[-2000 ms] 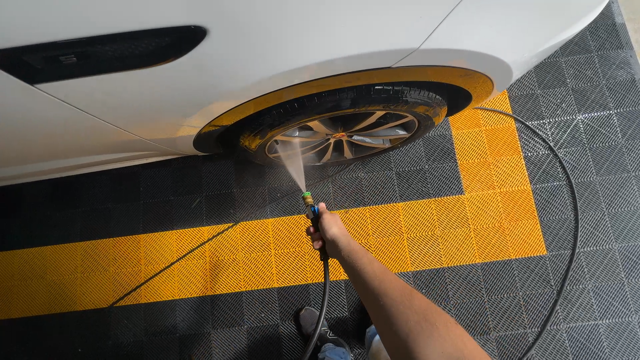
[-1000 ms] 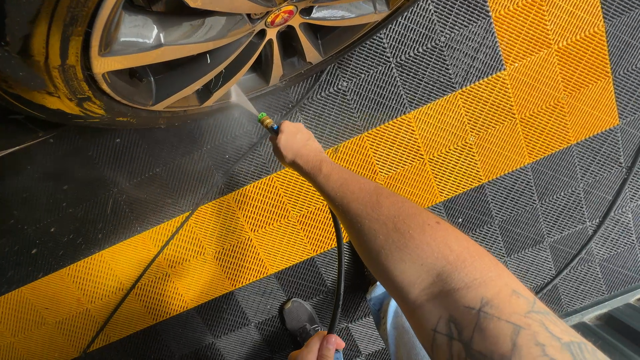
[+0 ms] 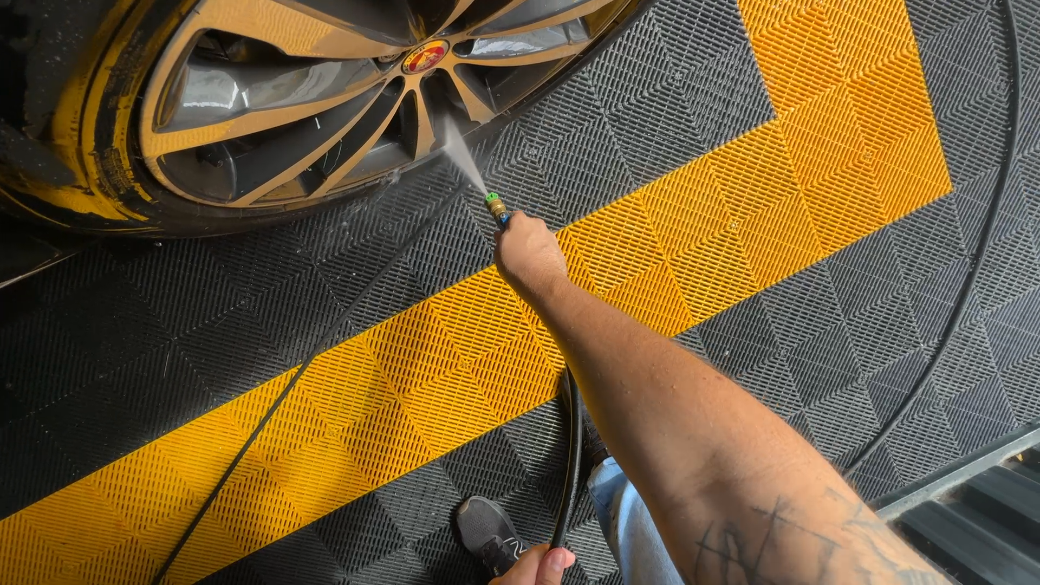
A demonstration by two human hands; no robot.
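My right hand (image 3: 530, 250) is closed around a spray gun, of which the brass coupling and green nozzle tip (image 3: 494, 201) show past my fingers. A white fan of water leaves the nozzle and meets the lower edge of a car's alloy wheel (image 3: 410, 114) with bronze and grey spokes. The tire (image 3: 89, 162) around it is black with yellow-lit patches. At the bottom edge my left hand (image 3: 538, 566) is closed around a black hose (image 3: 571, 455), which runs up behind my right forearm.
Black and yellow ribbed floor tiles (image 3: 455, 357) lie under the wheel. A hose (image 3: 995, 203) curves along the right side, and a thin dark line (image 3: 268, 422) crosses the tiles at left. My grey shoe (image 3: 486, 528) is at the bottom. A dark ridged panel (image 3: 983, 520) fills the lower right corner.
The view has come much closer to the wheel since two seconds ago. Spray now strikes farther right along the lower rim than one second ago. My left hand, unseen two seconds ago, is in view on the hose.
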